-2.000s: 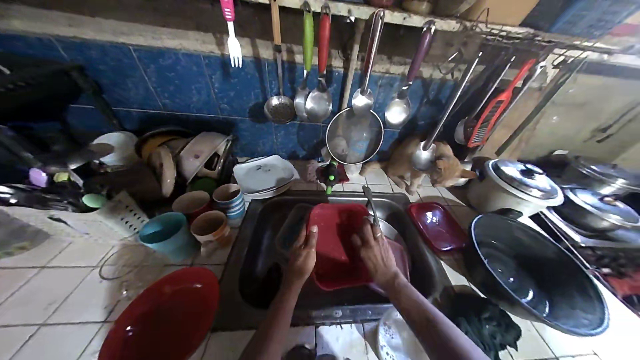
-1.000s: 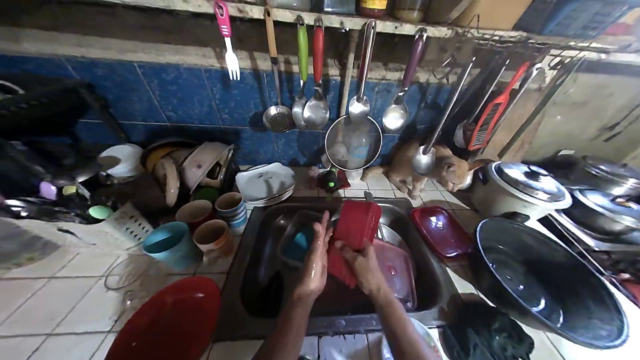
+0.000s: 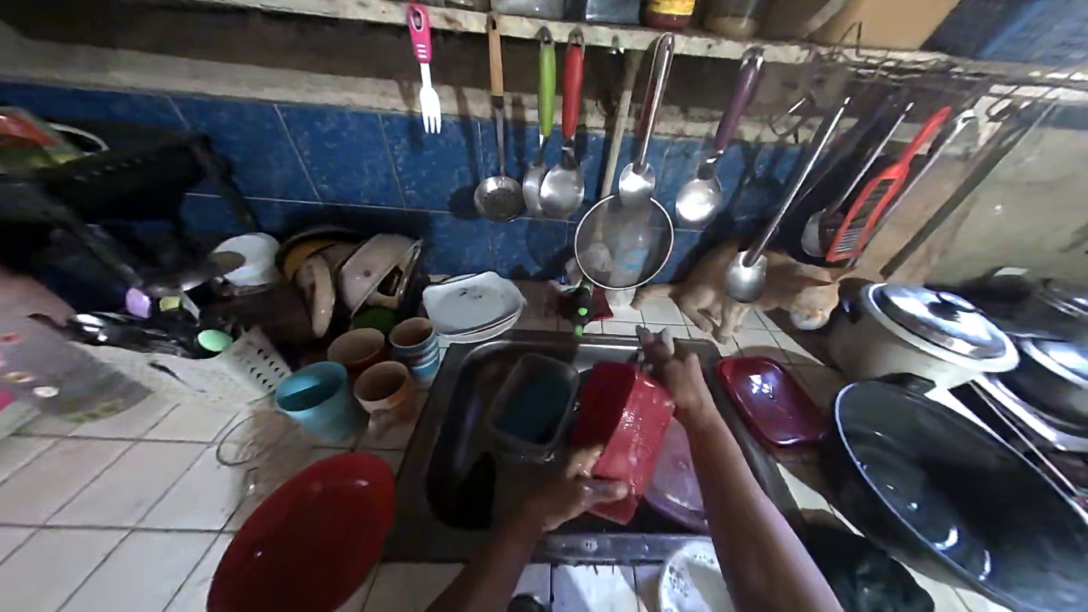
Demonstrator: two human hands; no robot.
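Note:
A wet red plastic container (image 3: 633, 433) is tilted on its side over the sink (image 3: 459, 510). My left hand (image 3: 574, 497) grips its lower end, thumb on the near side. Up at the faucet (image 3: 648, 340), behind the container's far end, is my right hand (image 3: 676, 374); its fingers are partly hidden, so their hold cannot be told. In the basin, left of the red container, sits a clear rectangular container (image 3: 535, 404) with bluish contents. A translucent pinkish container or lid (image 3: 680, 476) lies in the basin under my right forearm.
Cups (image 3: 387, 391) and stacked white plates (image 3: 476, 306) stand left of the sink, near a red oval basin (image 3: 306, 535). On the right are a dark red dish (image 3: 772, 399), a large black basin (image 3: 943, 493) and a lidded pot (image 3: 918, 340). An orange cat (image 3: 765, 289) lies behind. Ladles (image 3: 561, 187) hang above.
The red container has been turned and tilted between my hands. My right hand has moved from it up to the faucet, and my left hand has moved down to its near end.

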